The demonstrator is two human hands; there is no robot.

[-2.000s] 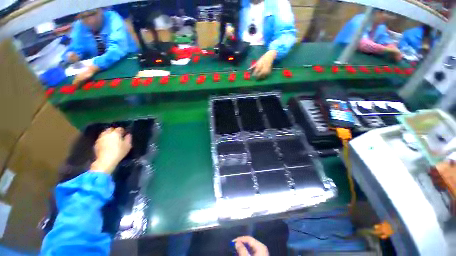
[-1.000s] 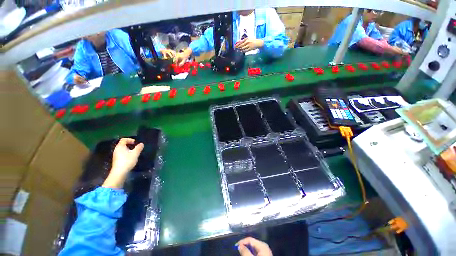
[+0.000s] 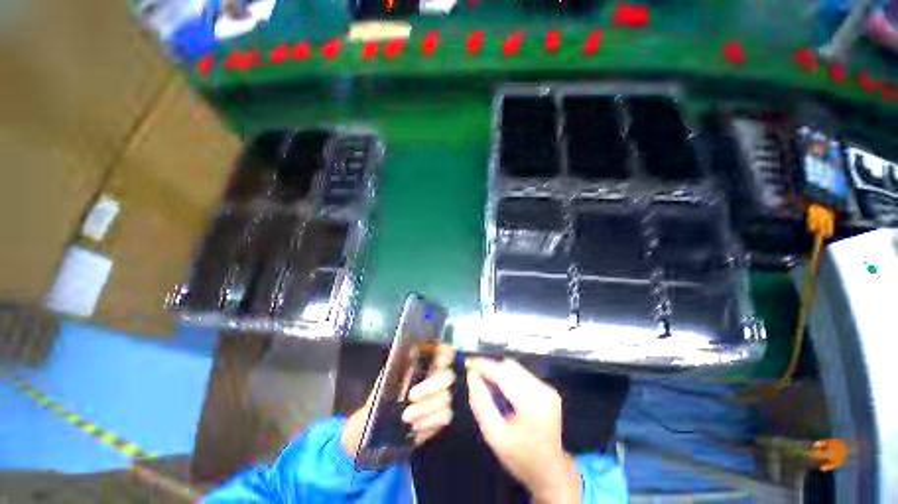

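Note:
My left hand (image 3: 429,402) holds a flat display screen (image 3: 390,394) over my dark lap, tilted nearly edge-on, with its fingers around the side. A tiny blue spot shows near the screen's top end. My right hand (image 3: 519,418) is just right of it, fingertips pinched near the screen but apart from it. A small blue tool (image 3: 503,402) shows between its fingers, mostly hidden. The left tray stack (image 3: 343,313) holds black screens; its far right pocket shows bare clear plastic. The right tray (image 3: 620,346) holds black screens in its pockets, with glare on the near rim.
Brown cartons (image 3: 94,148) stand at the left. A black keypad device (image 3: 823,172) with an orange cable (image 3: 813,295) and a pale grey machine (image 3: 866,345) are at the right. Small red parts (image 3: 512,44) line the far side. Blue floor with yellow-black tape shows lower left.
My left hand has come back from the left tray to my lap with a screen. My right hand has risen beside it. The view has tilted down and left.

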